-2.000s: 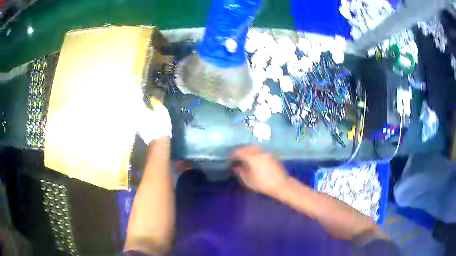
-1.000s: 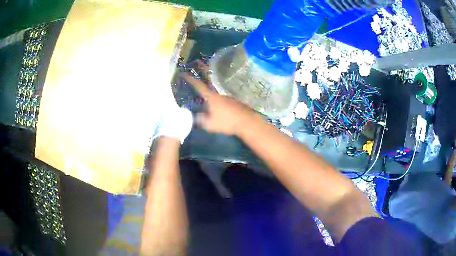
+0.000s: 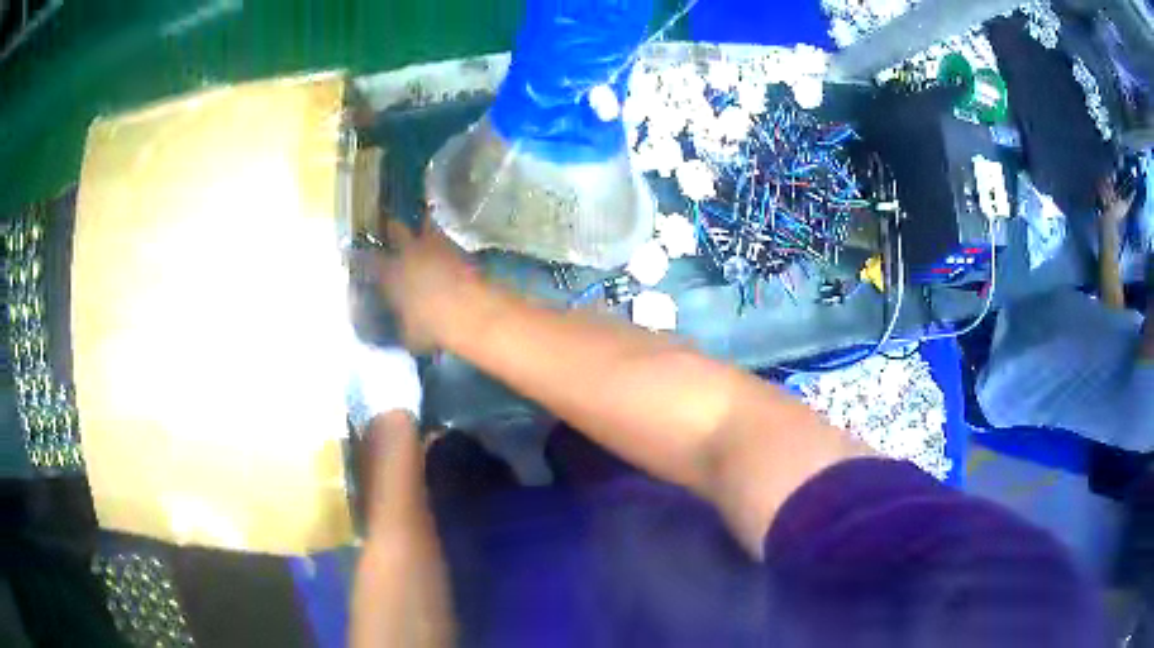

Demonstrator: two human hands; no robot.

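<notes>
A large brown cardboard box (image 3: 209, 317) lies on the left of the bench, its face overexposed. My left hand (image 3: 384, 384), in a white glove, is against the lower part of the box's right side; its fingers are hidden. My right hand (image 3: 428, 289), bare, reaches across to the box's right side, above the gloved hand; its fingers are blurred and partly hidden at the box opening. Whether either hand holds something cannot be seen.
The fume hood (image 3: 538, 203) with blue plastic hangs right of the box. White plastic pieces (image 3: 654, 310) and a heap of wire leads (image 3: 785, 190) lie beyond it. A soldering station (image 3: 943, 190) stands at right. A blue bin (image 3: 955, 418) of white pieces sits below. Another person's hand (image 3: 1114, 196) shows far right.
My right hand has moved left from the bench's front edge to the box. The dark leads seen beside the box one second ago no longer show there. The camera view has shifted.
</notes>
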